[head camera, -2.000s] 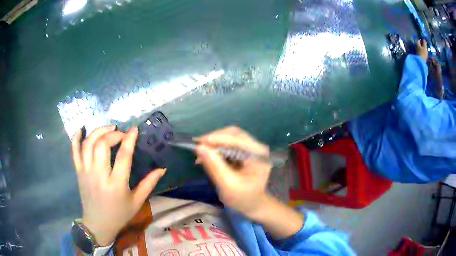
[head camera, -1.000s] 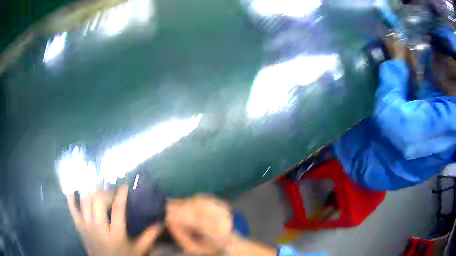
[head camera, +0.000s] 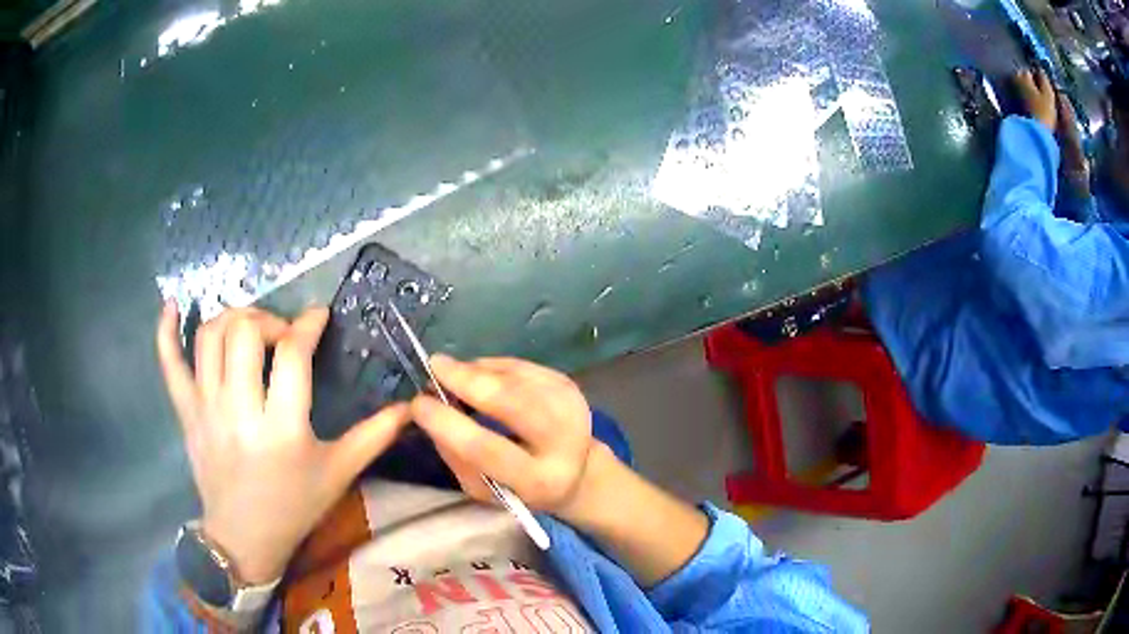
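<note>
A black rounded plate with several openings (head camera: 348, 351), possibly a camera cover, lies on the green mat. My left hand (head camera: 256, 427) holds it, with fingertips at its left side and the thumb at its lower right. My right hand (head camera: 526, 427) grips slim silver tweezers (head camera: 516, 509) like a pen. The tweezer tips are slightly apart, over or on the openings in the plate; contact cannot be told. A clear sheet with rows of small circles (head camera: 297, 223) lies beyond my left hand, its near edge glaring white.
More clear sheets (head camera: 749, 136) overlap at the right on the green mat (head camera: 532, 310). A person in blue sleeves (head camera: 1034, 235) is at the far right, by a red stool (head camera: 854, 434) below the table's near edge. Small dark parts (head camera: 976, 93) lie near that person's hand.
The view has steadied after tilting and blurring. My right hand has moved back from over the plate's edge, and the tweezers now stand steeper, tips at its openings. My left hand stays at the plate.
</note>
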